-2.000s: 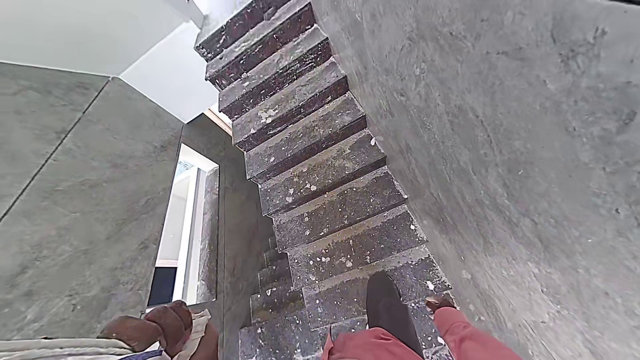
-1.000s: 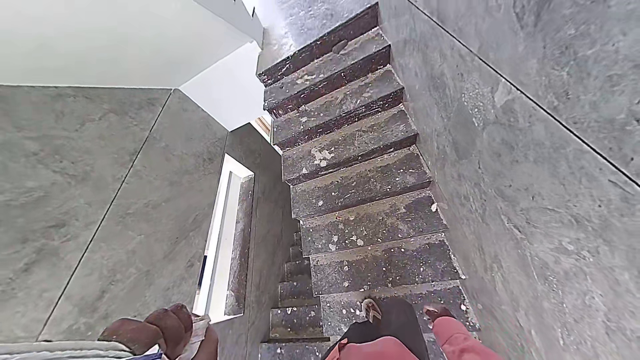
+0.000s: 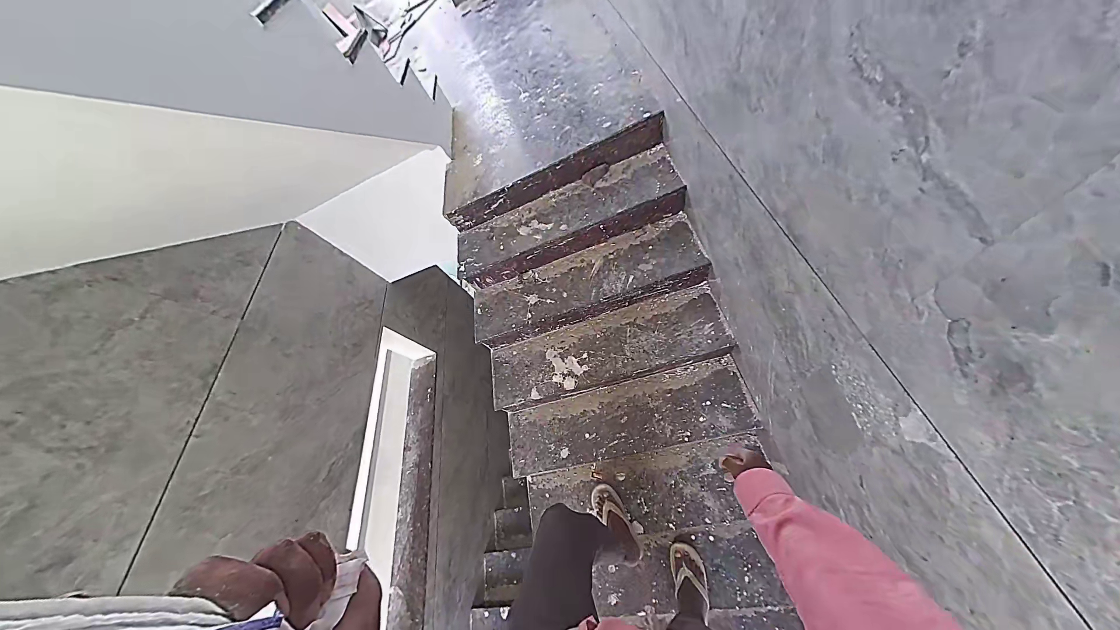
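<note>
My left hand (image 3: pixel 289 573) is at the bottom left, its fingers curled over a bundle of white cloth (image 3: pixel 114 612) with a strip of blue at its edge. My right hand (image 3: pixel 744 460), at the end of a pink sleeve (image 3: pixel 831 551), hangs low beside the right wall, over the stairs; its fingers look curled and nothing shows in them. Between the hands, my two feet in flip-flops (image 3: pixel 689 564) stand on dark steps (image 3: pixel 630 411) spattered with pale paint.
Several steps rise to a landing (image 3: pixel 551 79). A grey panelled wall (image 3: pixel 919 262) runs close on the right. On the left are a white-framed opening (image 3: pixel 385 455) and a lower flight (image 3: pixel 510 529). Debris-like pieces (image 3: pixel 372 31) lie near the landing's far left.
The landing has come nearer and fewer steps lie ahead. Both feet now show, where one showed a second ago. The left hand still holds the cloth.
</note>
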